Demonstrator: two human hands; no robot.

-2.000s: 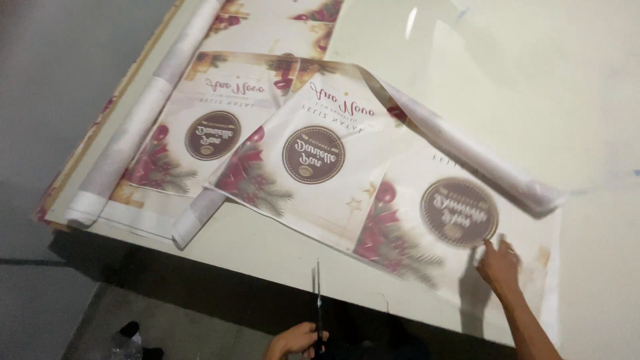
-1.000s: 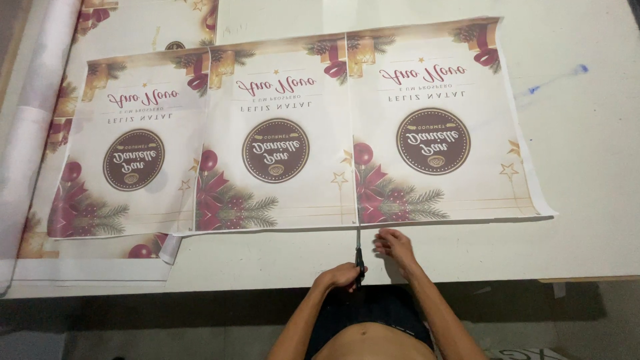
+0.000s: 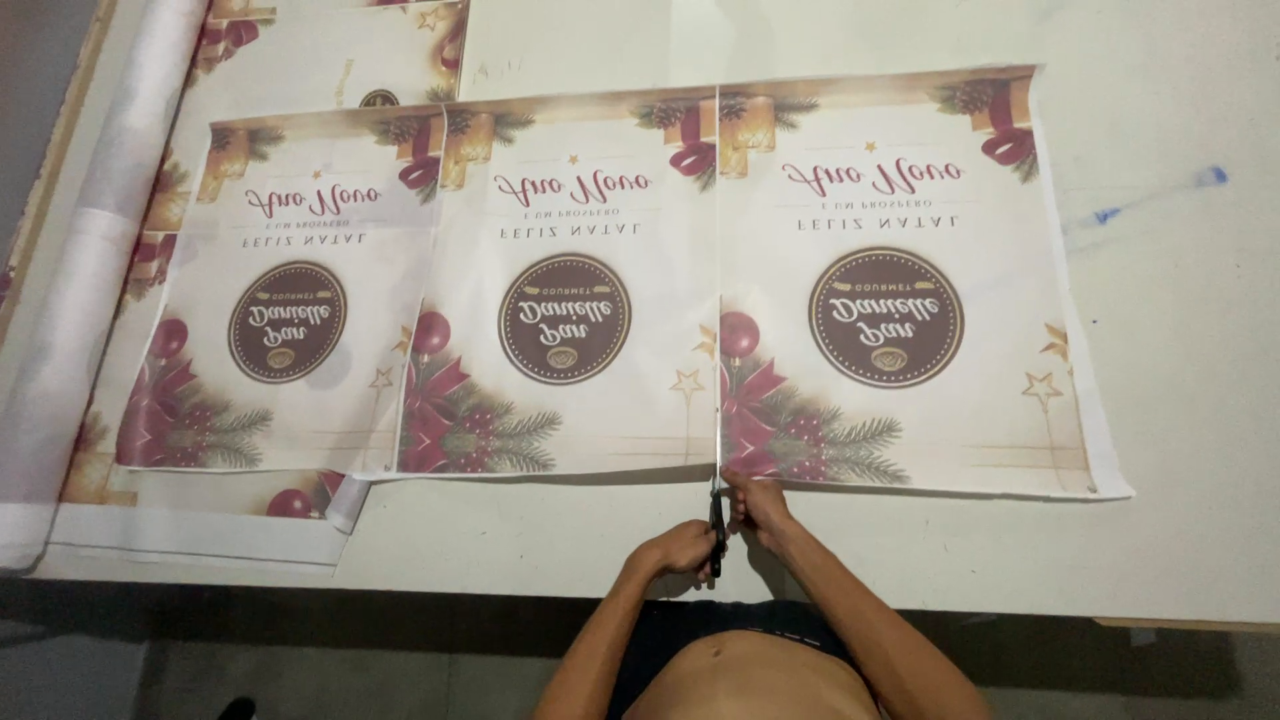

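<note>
A printed sheet (image 3: pixel 650 400) with three side-by-side Christmas panels lies on a white worktable, its print mirrored and bearing writing. My left hand (image 3: pixel 685 550) is closed around the black handles of scissors (image 3: pixel 716 520). The scissor blades point away from me and meet the sheet's near edge at the line between the middle and right panels. Just right of the blades, my right hand (image 3: pixel 757 505) pinches the near edge of the right panel. Whether the blades are open or closed is hard to tell.
A long roll of printed material (image 3: pixel 95 290) lies along the table's left side. More printed sheet (image 3: pixel 330 40) extends under the panels, with a curled end (image 3: pixel 347 503) near the front. Blue marks (image 3: pixel 1210 177) show on the white tabletop (image 3: pixel 1180 400) at right. The table's front edge runs before my body.
The three-panel sheet lay folded over two seconds ago and is now spread out. The scissors have moved from just before its near edge onto it. My right hand has taken hold of that edge.
</note>
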